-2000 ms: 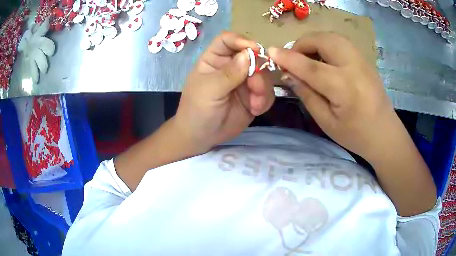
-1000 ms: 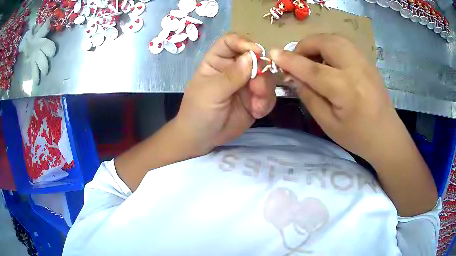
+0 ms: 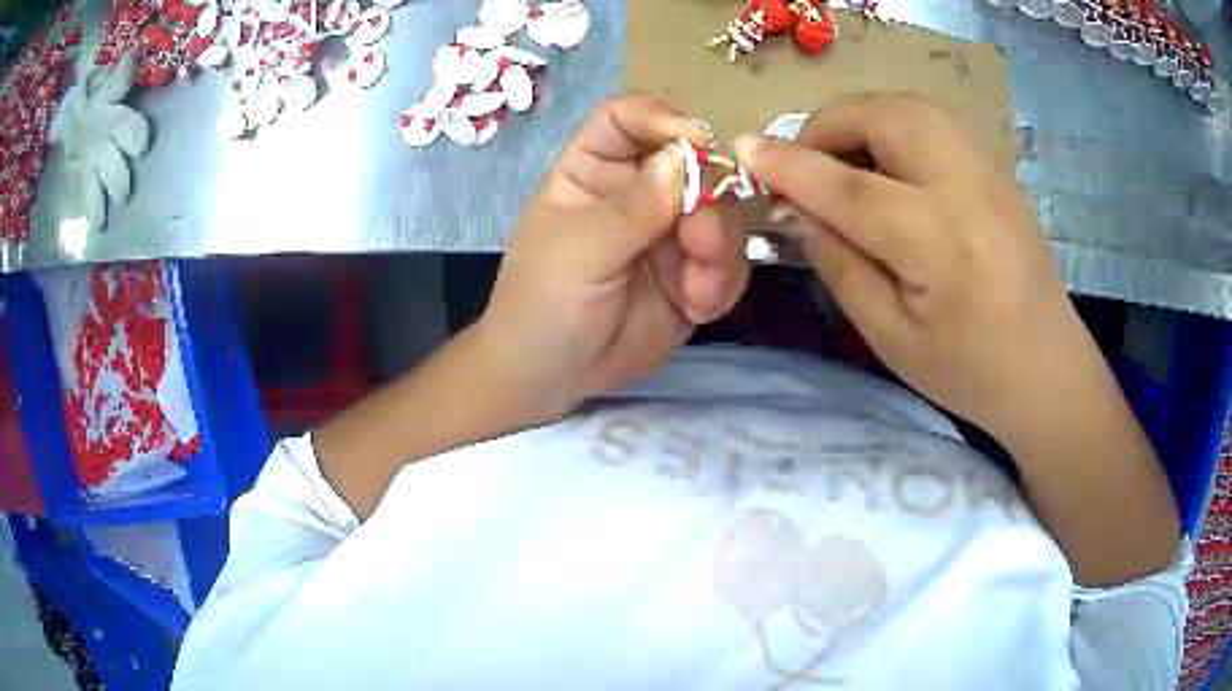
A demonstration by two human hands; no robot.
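My left hand pinches a round white base on edge between thumb and fingers, its red spots facing right. My right hand pinches a small figurine body; its thin striped limbs meet or nearly meet the base, and its head is hidden by my fingers. Both hands are above the table's front edge. A plain white round dish on the cardboard mat is partly covered by my right hand. Loose bases lie in a pile left of the mat.
Red-headed figurine bodies lie at the mat's far edge. Rows of assembled figurines are at far right. A limp white glove and small red-and-white parts lie at left. A blue crate with red parts stands below the table.
Both hands have shifted very slightly, with the base and the figurine body still held between them. A little more of the white dish shows.
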